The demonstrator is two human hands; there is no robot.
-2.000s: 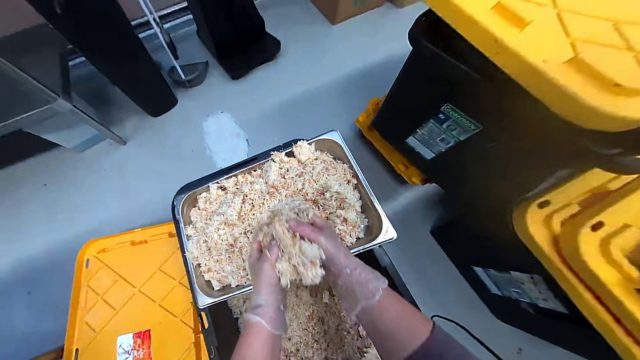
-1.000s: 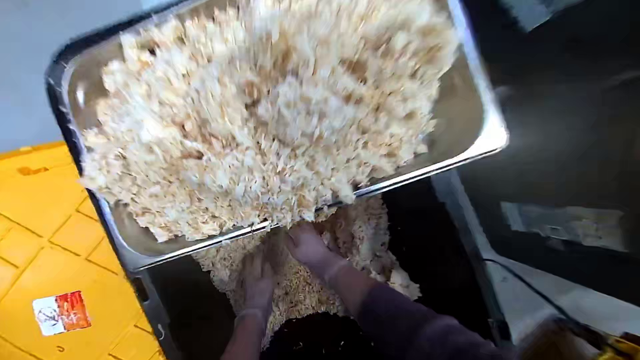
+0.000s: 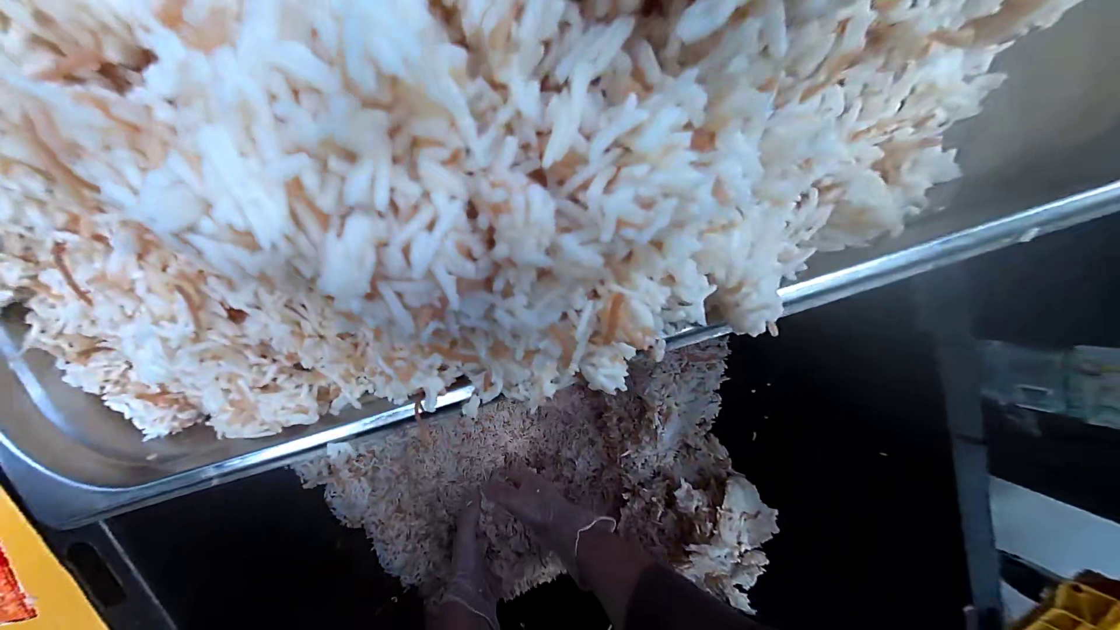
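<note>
A steel pan [image 3: 884,269] heaped with cooked rice [image 3: 490,201], mixed with brown strands, fills the upper part of the head view, very close to the camera. Below its near rim, a second mass of rice [image 3: 700,490] lies in a black bin [image 3: 840,525]. My left hand [image 3: 472,560] and my right hand [image 3: 538,507], both in clear gloves, reach down into this lower rice, close beside each other. The fingertips are dim and partly sunk in the rice, so whether they grip any of it does not show.
The bin's dark edge [image 3: 967,437] runs down the right side. Beyond it are a black container with a label [image 3: 1094,385] and a bit of yellow plastic [image 3: 1081,604]. A yellow lid [image 3: 44,569] is at the lower left corner, next to the bin's corner handle [image 3: 96,573].
My hands held a clump of rice over the pan two seconds ago; now they are down in the bin, without that clump visible. The view has moved much closer to the pan.
</note>
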